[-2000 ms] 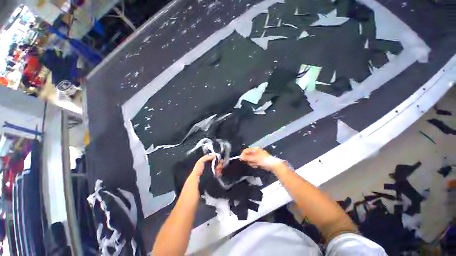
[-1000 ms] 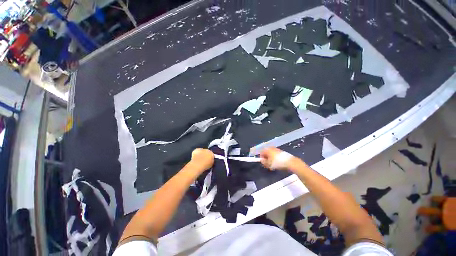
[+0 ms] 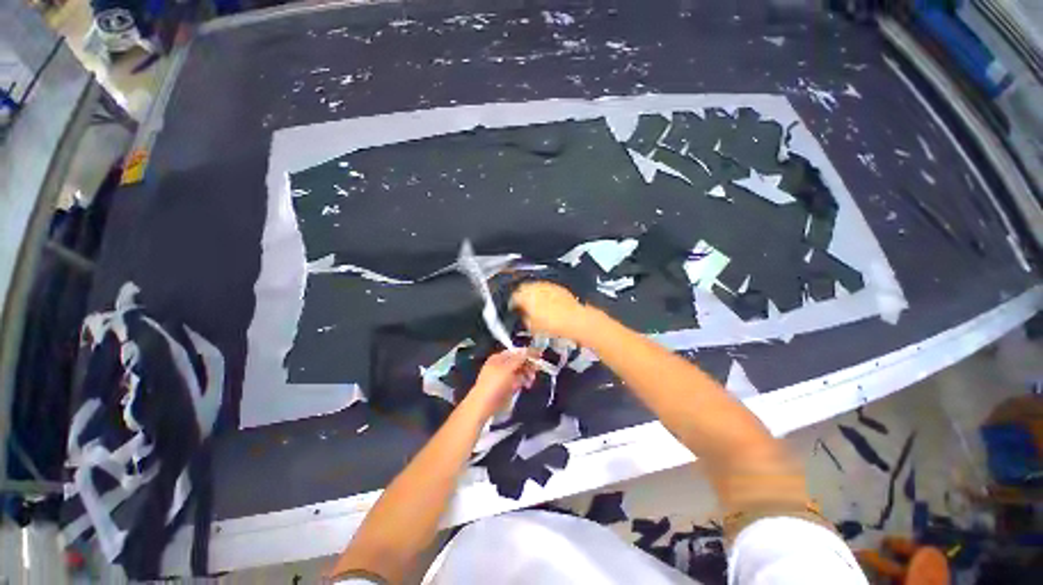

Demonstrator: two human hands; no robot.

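A bunched dark bundle with white strips (image 3: 528, 449) lies at the near edge of the cutter bed. My left hand (image 3: 504, 377) is closed on a thin white strip at the top of the bundle. My right hand (image 3: 547, 311) is just beyond and right of it, over the dark cloth; its fingertips are partly hidden, so I cannot tell what it holds. A pale strip (image 3: 485, 299) stands up beside my right hand. The dark fabric lay (image 3: 446, 211) spreads behind, on a pale backing sheet (image 3: 265, 286).
A black-and-white waste bundle (image 3: 137, 434) lies at the bed's left end. Small cut pieces (image 3: 709, 149) cluster at the lay's right. A white rail (image 3: 641, 455) edges the bed. Scraps and an orange stool (image 3: 926, 567) are on the floor at the lower right.
The white strip was stretched between both hands; now my right hand has moved inward and forward, close above my left. The view has turned, showing more of the bed's right end.
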